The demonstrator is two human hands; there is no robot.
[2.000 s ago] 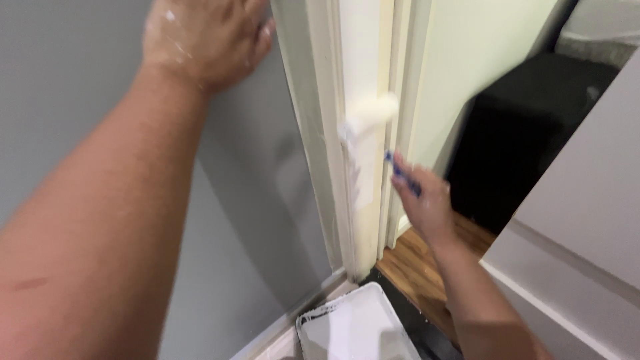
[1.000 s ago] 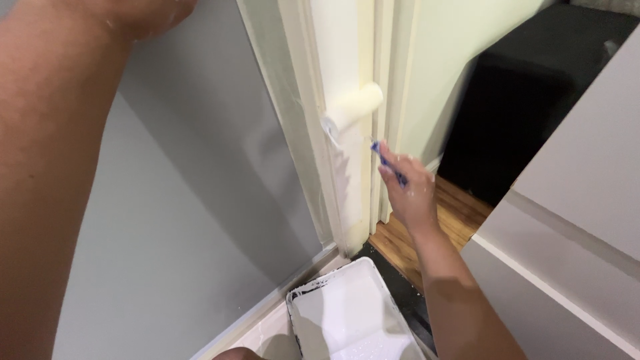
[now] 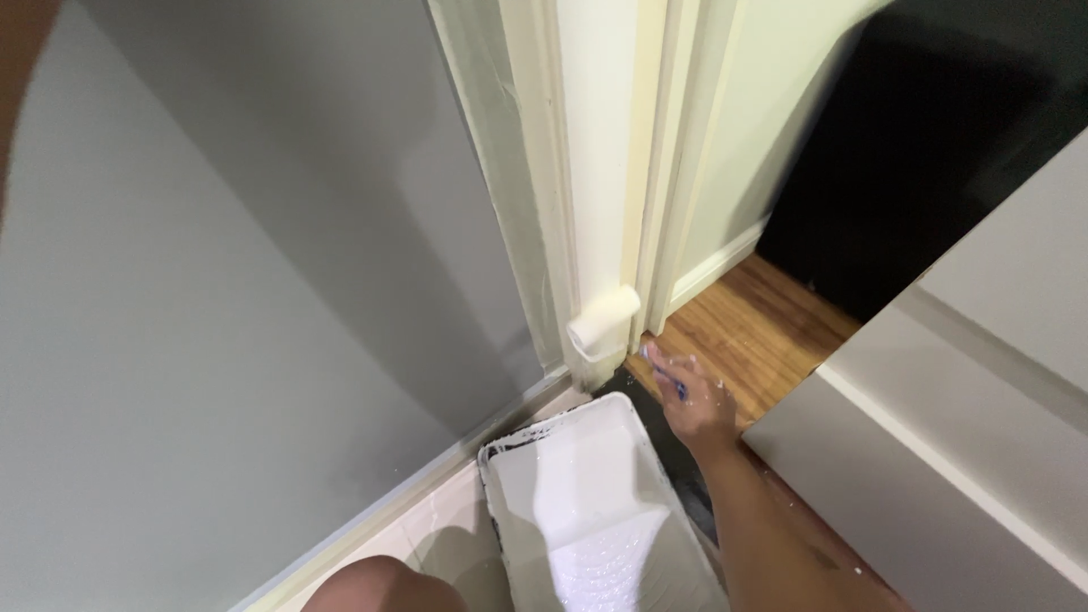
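My right hand (image 3: 693, 395), spotted with white paint, grips the blue handle of a small paint roller (image 3: 605, 316). The roller's white sleeve lies against the lower part of the door frame (image 3: 599, 170), just above the floor. Fresh white paint covers the middle strip of the frame, with cream strips beside it. Below the roller a paint tray (image 3: 497, 501) with white paint in it rests on the floor. Of my left side only a bit of arm shows at the upper left edge; my left hand is out of view.
A grey wall (image 3: 280, 255) with a baseboard (image 3: 408, 489) fills the left. At right stand a white panelled door (image 3: 977, 408) and a black piece of furniture (image 3: 901, 153) on a wood floor (image 3: 748, 327). My knee (image 3: 382, 586) is at the bottom edge.
My right hand and the roller have moved down the door frame, from its middle to near its foot. My left hand has gone out of view. The camera view has shifted.
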